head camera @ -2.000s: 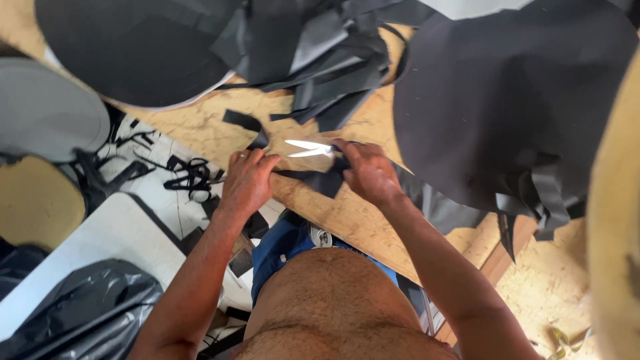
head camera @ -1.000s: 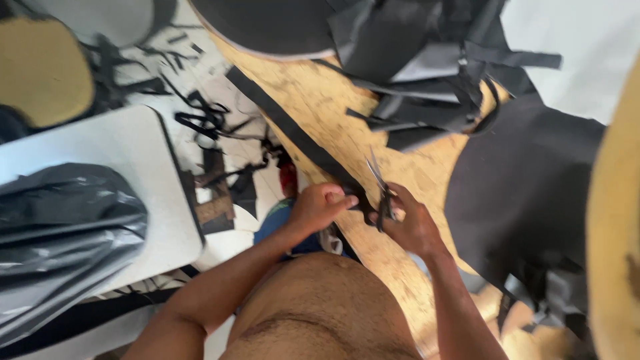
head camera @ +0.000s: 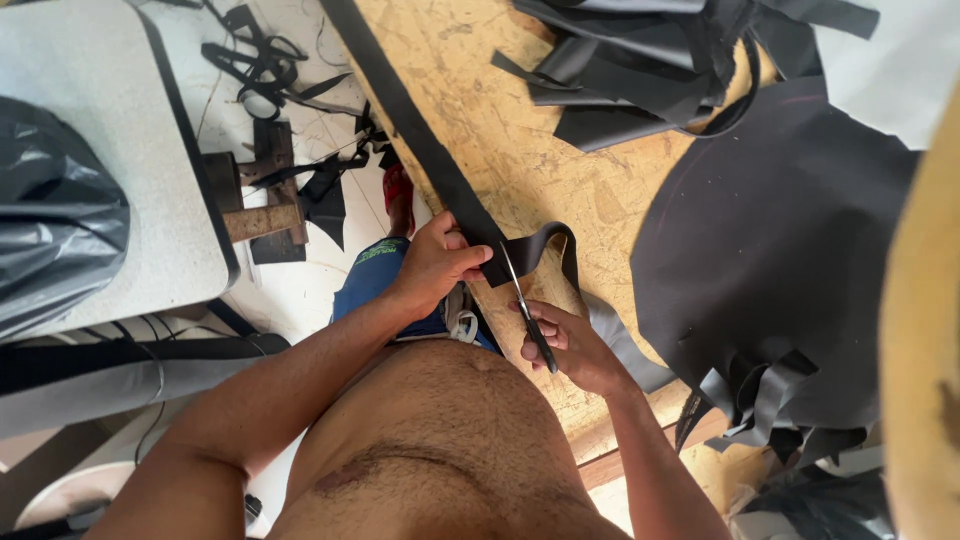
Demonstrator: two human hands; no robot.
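Note:
A long black strip of sheet material point(head camera: 442, 161) runs along the left edge of the wooden board table. My left hand point(head camera: 442, 262) pinches its near end between thumb and fingers. Scissors with black handles point(head camera: 536, 330) are in my right hand point(head camera: 570, 341), their blades at the strip's near end, beside my left thumb. A narrower black band point(head camera: 551, 234) curls away to the right of the blades and hangs down behind them. Whether the blades are fully closed is hard to tell.
Black offcuts point(head camera: 637, 67) lie at the table's top. A large rounded black sheet point(head camera: 757, 247) covers the right side, with small scraps point(head camera: 765, 397) on it. At left stands a white tabletop point(head camera: 172, 247) bearing a black plastic bag point(head camera: 60, 217). Scraps point(head camera: 262, 67) litter the tiled floor.
The scissors, pointing left two seconds ago, now point up at the strip's end. A curled band shows to the right of the blades. The view has shifted.

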